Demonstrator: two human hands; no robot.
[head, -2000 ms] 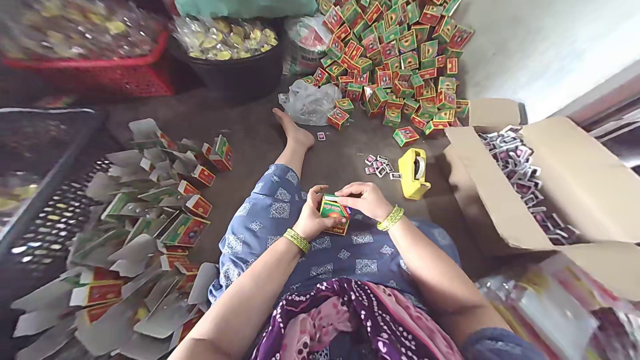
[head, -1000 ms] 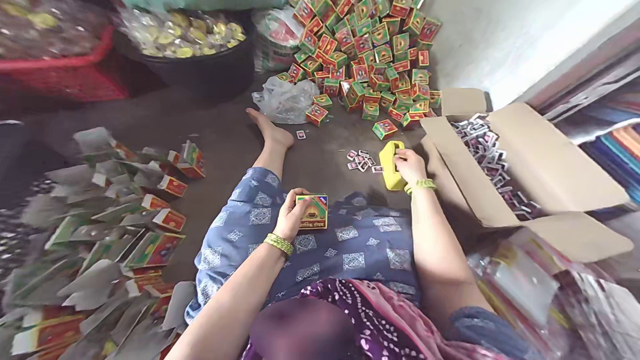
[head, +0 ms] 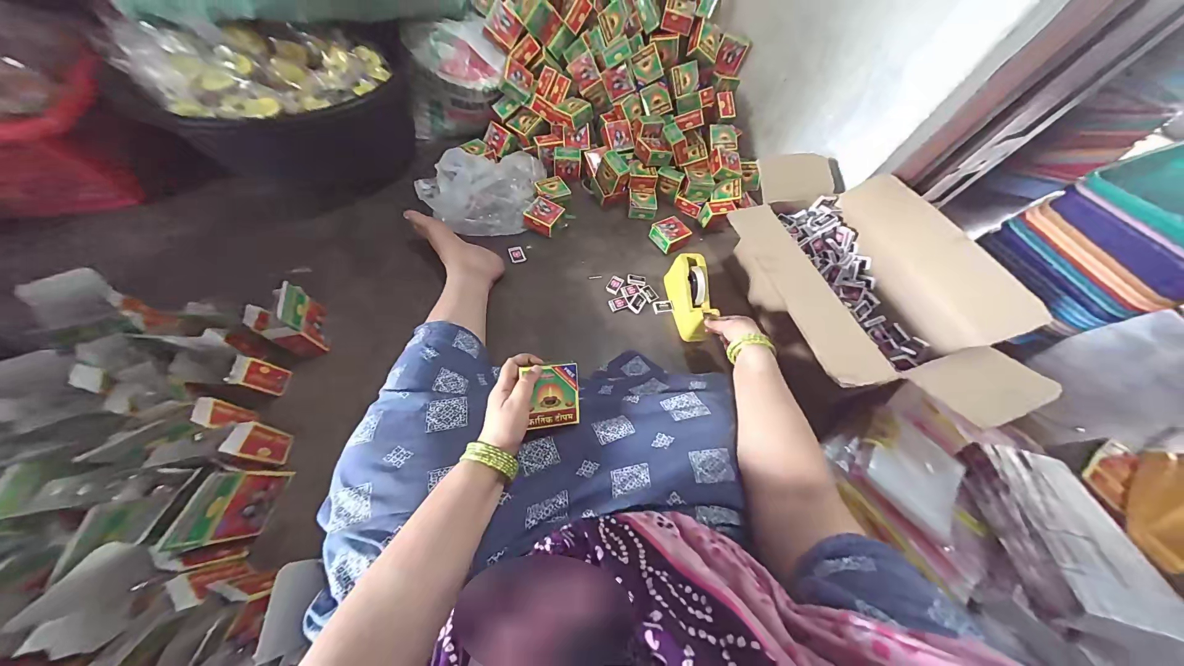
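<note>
My left hand (head: 511,400) grips a small green and red printed carton (head: 553,396) above my lap, its picture side up. Off to the right, my right hand (head: 731,331) is at the near end of a yellow tape dispenser (head: 686,301) standing on the floor, fingers touching its cutter end; whether tape is between them cannot be made out. Several small matchboxes (head: 633,294) lie on the floor left of the dispenser. One more matchbox (head: 517,253) lies by my foot.
A heap of closed cartons (head: 638,111) lies ahead. An open cardboard box (head: 805,296) holds matchboxes. Open-flapped cartons (head: 222,499) crowd the left. A clear plastic bag (head: 481,190), a black tub (head: 277,148) of wrapped items and a red basket (head: 65,166) stand ahead and left. Plastic packets (head: 916,472) lie right.
Two seconds ago both hands were on the carton over my lap. My right hand has since left it for the tape dispenser and now sits at its near end. My left hand keeps the carton.
</note>
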